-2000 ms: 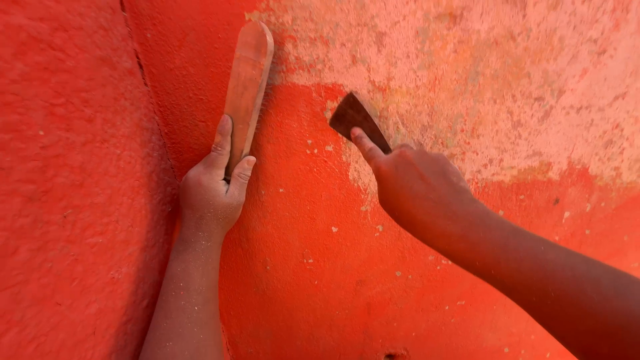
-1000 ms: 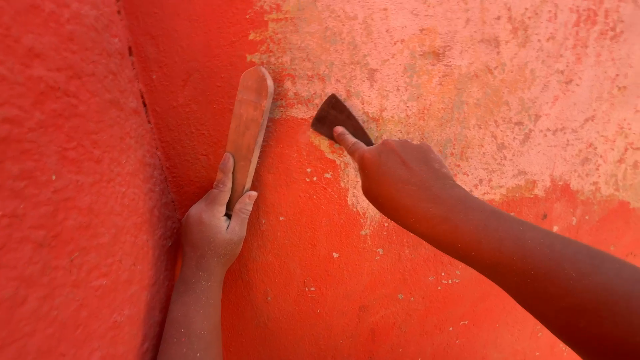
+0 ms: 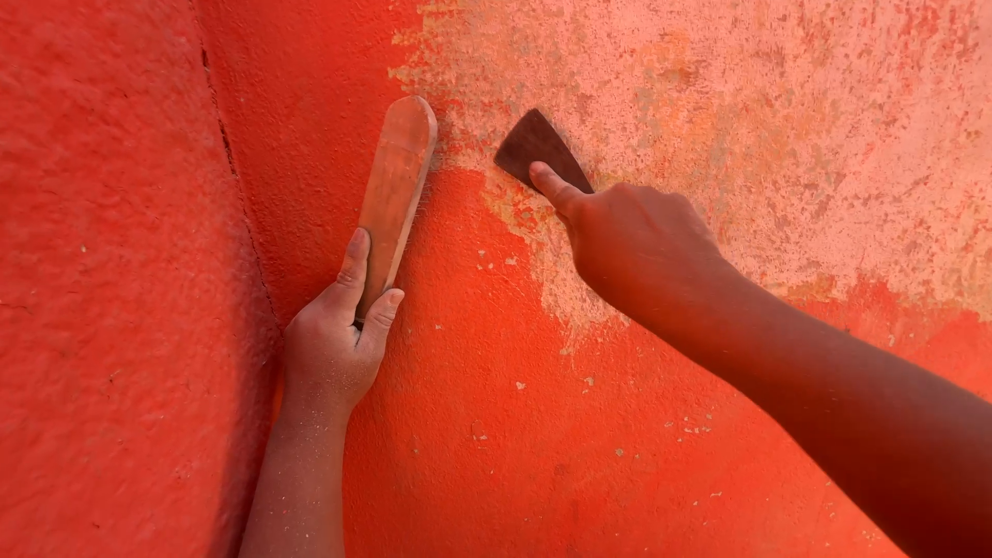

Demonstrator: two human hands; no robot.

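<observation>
My left hand grips the lower end of a wooden-backed brush; its bristles face the wall and show only as fine hairs along the right edge. The brush stands nearly upright. My right hand holds a dark scraper, index finger laid along its blade; its handle is hidden in the hand. The blade's edge points up and left, over the border between the red paint and the scraped area of the painted wall.
Above and to the right, a large scraped patch shows pink, tan and grey layers. A second red wall rises close on the left, meeting the first at a cracked corner. Small chips mark the lower paint.
The scraper has moved left a little from its place two seconds ago, closer to the brush. Both hands have kept their hold. The view has shifted slightly.
</observation>
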